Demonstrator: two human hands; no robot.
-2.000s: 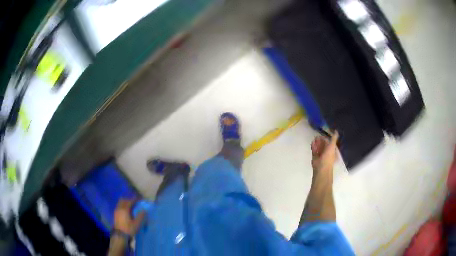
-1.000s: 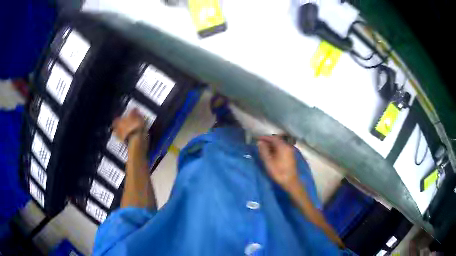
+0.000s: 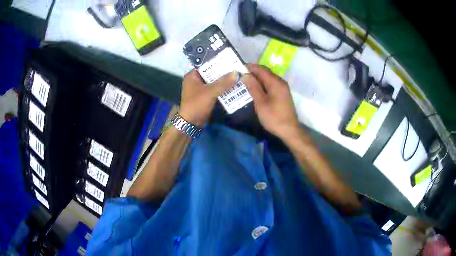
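Observation:
A smartphone (image 3: 212, 47) is held back up between my two hands over the bench's front edge. Its black back shows camera lenses and a white barcode label. My left hand (image 3: 200, 97) grips its left side, with the thumb on the label. My right hand (image 3: 272, 100) grips its right side, its thumb also at the label. The fingers beneath the phone are hidden. A black handheld scanner (image 3: 272, 27) lies on the bench beyond, next to a yellow-green screen or card (image 3: 277, 56).
A phone with a yellow-green front (image 3: 142, 30) lies at the bench's upper left. Another plugged phone (image 3: 362, 119) lies right, with a further one (image 3: 423, 175) at far right. Black cables curl behind the scanner. Black trays (image 3: 65, 125) with label-up phones stand left, by blue panels.
My left hand has come from the tray to the bench edge, now with the phone. My right hand has moved up and also grips it. A label-up phone's place in the near tray now shows dark.

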